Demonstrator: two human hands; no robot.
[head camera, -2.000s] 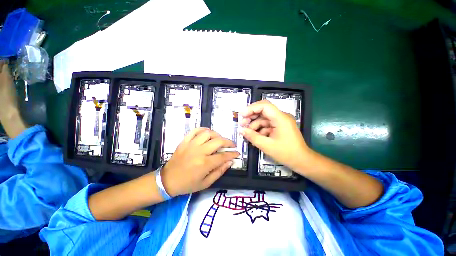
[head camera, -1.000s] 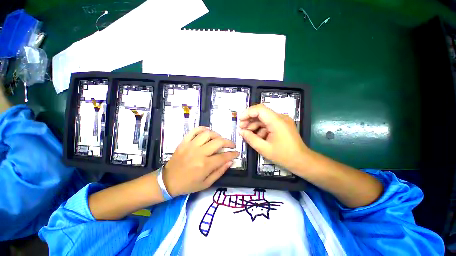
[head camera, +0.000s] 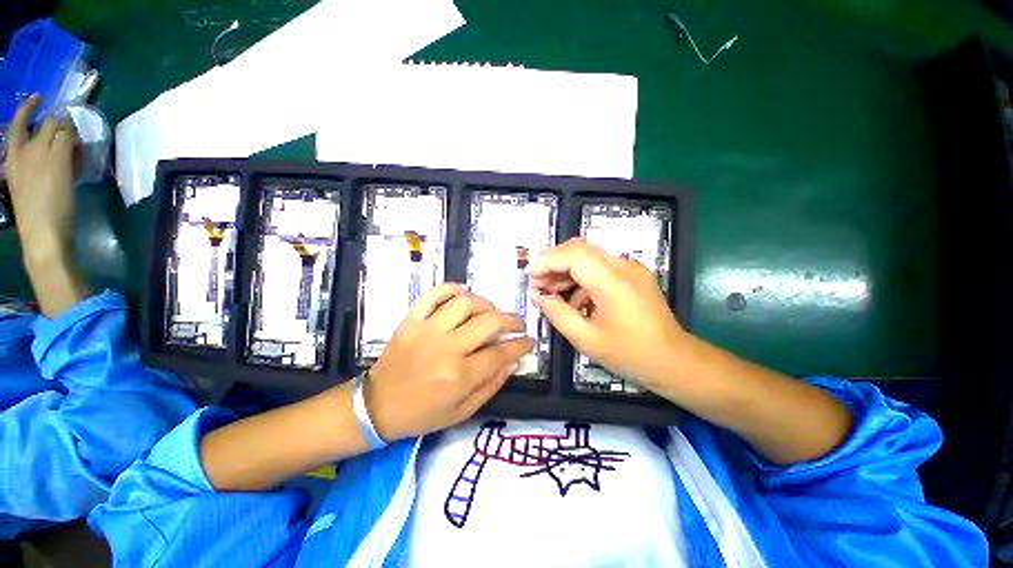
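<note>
A black foam tray (head camera: 458, 291) with several side-by-side pockets lies in front of me, a silver-white phone frame in each. My left hand (head camera: 450, 361) rests on the lower part of the fourth phone frame (head camera: 497, 227) from the left, fingers bent and fingertips on it. My right hand (head camera: 600, 300) is over the right edge of that frame and partly covers the fifth one (head camera: 622, 222). Its thumb and index fingertips are pinched close together; whether a small piece is between them cannot be told. Dark flex cables with orange ends (head camera: 415, 246) show in the frames.
A notched white sheet (head camera: 478, 122) and a slanted white sheet (head camera: 278, 89) lie beyond the tray. A bent thin wire (head camera: 702, 50) is at the upper right. At left are a neighbour's hand (head camera: 44, 183), a blue bin (head camera: 39, 67) and a clear bag (head camera: 89, 139).
My hands have stayed almost in place, with slight finger shifts on the right hand. The neighbour's hand has come back into view and reached up to the clear bag.
</note>
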